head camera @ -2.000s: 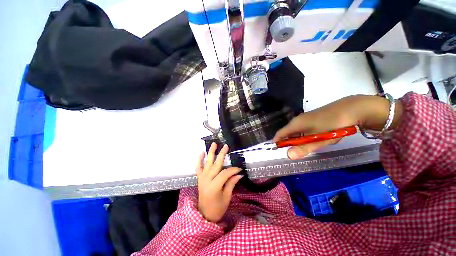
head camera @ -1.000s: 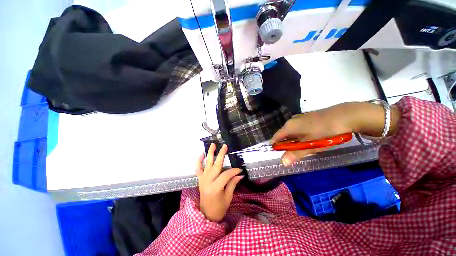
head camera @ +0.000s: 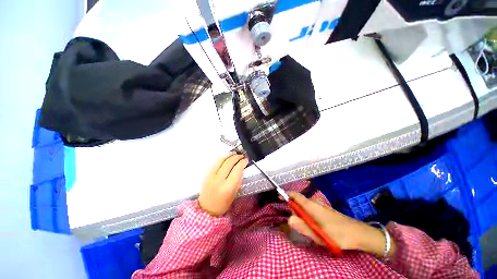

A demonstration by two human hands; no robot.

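Observation:
The black garment (head camera: pixel 117 92) is bunched on the table left of the white sewing machine (head camera: pixel 283 30). Its plaid lining (head camera: pixel 278 128) lies under and in front of the presser foot (head camera: pixel 237 86), with a black strip (head camera: pixel 246 139) along its left edge. My left hand (head camera: pixel 222 182) is at the strip's near end, fingers bent together; the fingertips hide what they hold. My right hand (head camera: pixel 321 220) is shut on the red-handled scissors (head camera: pixel 313 222), whose blades point up-left to the strip's end beside my left fingertips.
The table's front edge (head camera: pixel 338 158) carries ruler-like marks. Black bands (head camera: pixel 406 87) cross the table at the right. Blue crates (head camera: pixel 49 185) stand at the left and below the table. Dark cloth (head camera: pixel 430 218) lies in the blue crate at the lower right.
My right hand has moved down and left toward my body, turning the scissors from nearly level to diagonal. My left hand's fingers have drawn together. The view has shifted and tilted.

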